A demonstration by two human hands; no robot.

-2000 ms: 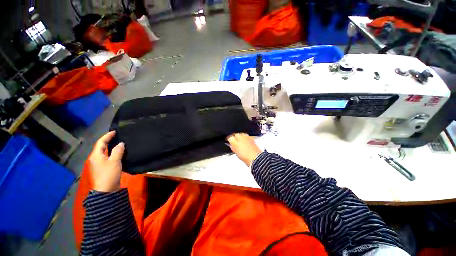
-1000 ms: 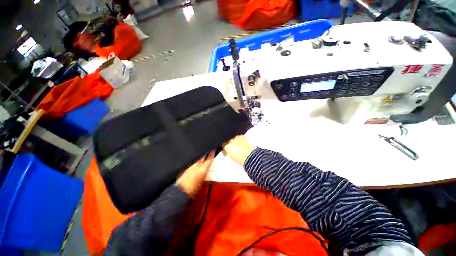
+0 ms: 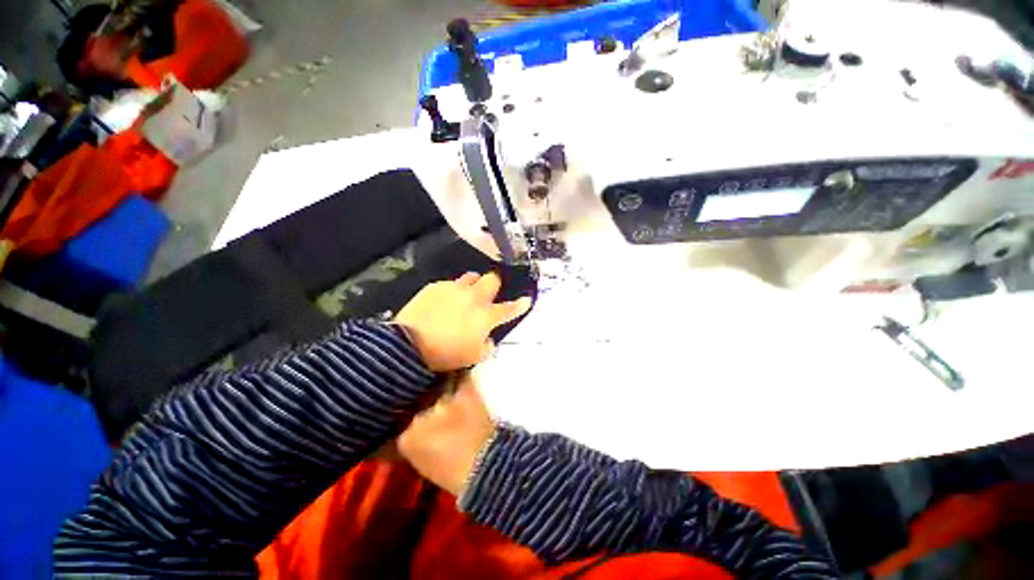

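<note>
The black padded panel [image 3: 238, 283] lies on the left part of the white table, tilted, its right corner at the presser foot [image 3: 539, 263]. A camouflage strip [image 3: 369, 281] shows on it, partly hidden by my left sleeve. My left hand [image 3: 459, 321] lies flat on the panel near the needle, fingers spread and pressing the corner. My right hand [image 3: 448, 436] is below it at the panel's near edge, its fingers partly hidden; it seems to hold that edge. The sewing machine [image 3: 703, 113] stands over the table.
Thread snips [image 3: 924, 354] lie on the table's right side. A blue bin [image 3: 726, 16] is behind the machine. Orange-red cloth [image 3: 374, 523] hangs below the table edge [image 3: 680, 467]. Another blue bin [image 3: 45, 453] and orange bundles [image 3: 68, 204] are at the left.
My left hand has moved from the near edge up onto the panel beside the needle. My right hand has moved left and down. The view has come closer to the machine.
</note>
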